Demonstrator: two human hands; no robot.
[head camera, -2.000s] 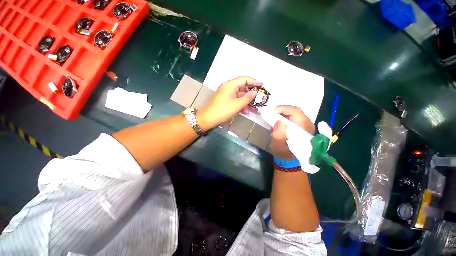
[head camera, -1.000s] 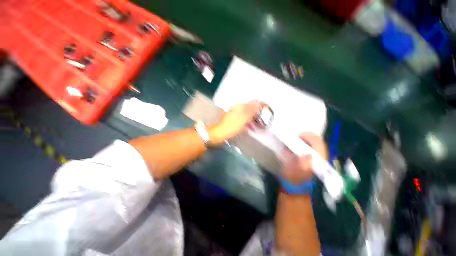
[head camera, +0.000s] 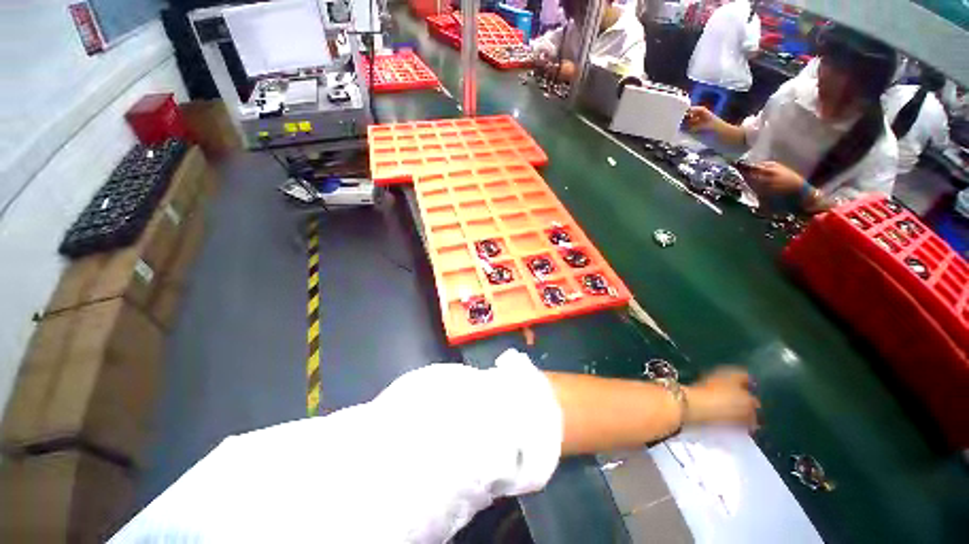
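My left hand is stretched out over the far edge of the white sheet. It is blurred, and I cannot tell whether it holds anything. My right hand and the syringe are out of the picture. One round electronic module lies on the green bench just behind my left wrist. Another module lies right of the sheet, and a third lies farther up the bench. Several more modules sit in the near pockets of the orange-red tray.
Grey-brown pads lie along the sheet's near edge. A stack of red trays stands across the line at right. A person in white sits behind it, with others farther back. A machine and cartons stand at left.
The view has swung up and left. My left hand has moved away from the syringe and reaches outward, with its fingers blurred. My right hand and the syringe have left the picture.
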